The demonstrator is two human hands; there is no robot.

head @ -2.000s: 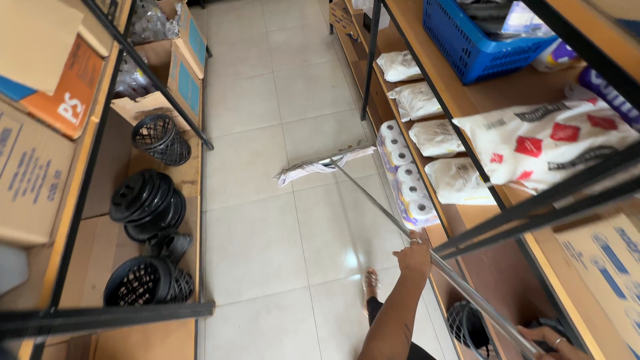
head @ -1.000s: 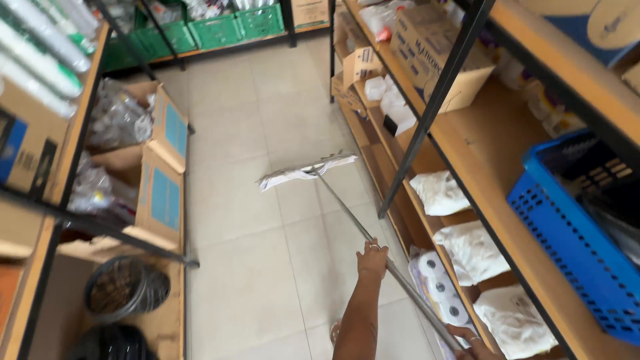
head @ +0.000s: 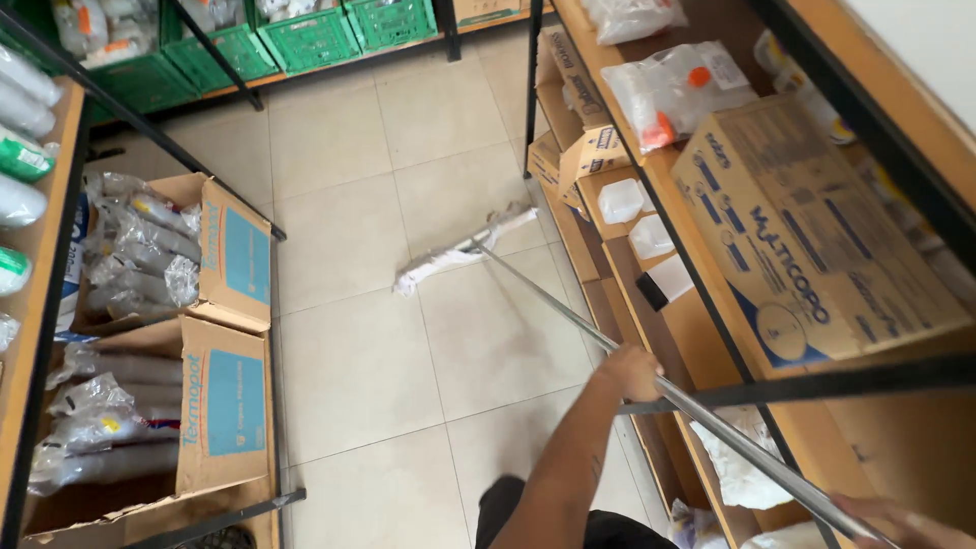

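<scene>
A long metal pole (head: 564, 309) slants from the lower right to a wide floor squeegee or mop head, which has a pale cloth (head: 442, 263) draped over it and lies on the tiled floor. My left hand (head: 631, 374) grips the pole about midway, beside the right shelving. Nearer its upper end, at the bottom right edge of the view, my right hand (head: 903, 522) is closed round the pole, partly cut off and blurred. Some dark debris or fluff shows along the far side of the head.
Left shelving holds open cardboard boxes (head: 236, 248) of bagged cups. Green crates (head: 309, 38) stand on the far shelf. Right shelving, with a black metal post (head: 531, 99), holds a large carton (head: 816, 244) and clear plastic containers (head: 621, 200). A black crossbar (head: 839, 387) runs close to my left hand.
The view has moved forward along the aisle, bringing the green crates and far shelf into sight. The cloth-covered head has moved farther along the floor. Both hands have kept hold of the pole.
</scene>
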